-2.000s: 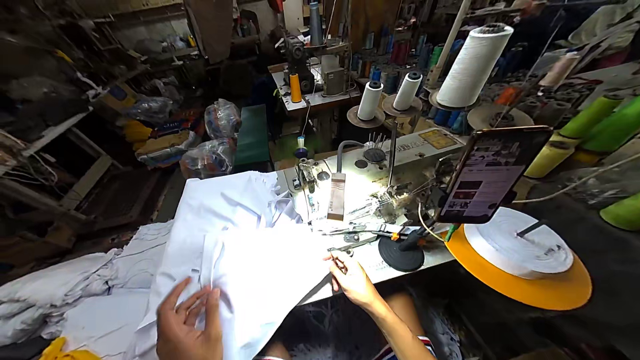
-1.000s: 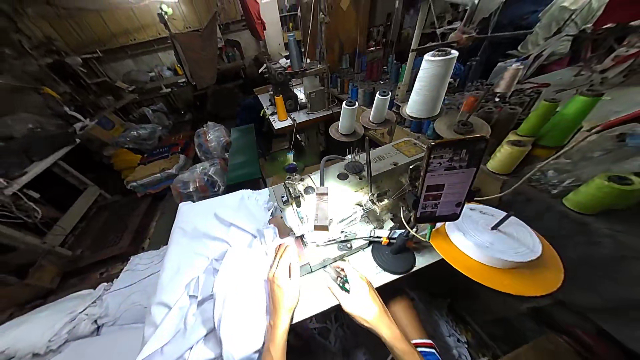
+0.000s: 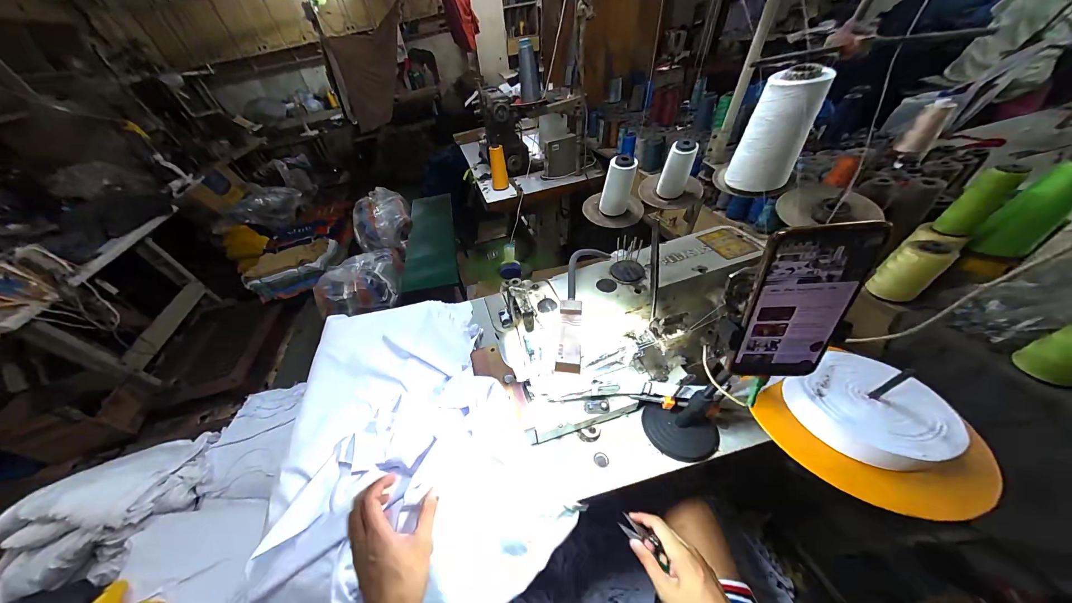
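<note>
My left hand rests on white fabric with its thumb and fingers spread, and a fold of the cloth lies between them. The fabric covers the left part of the sewing machine's table and hangs past its front edge. To the right, below the table edge, my right hand holds small thread snips, blades pointing up and left. Beyond both hands stands a brightly lit industrial sewing machine; its presser foot area is partly lost in glare.
A phone on a stand with a round black base is at the table's right. Beside it lies a roll of white tape on an orange disc. White thread cones stand behind. More white cloth is piled at left.
My right hand has moved from the table top down past its front edge. My left hand has drawn back from beside the machine onto the fabric nearer me.
</note>
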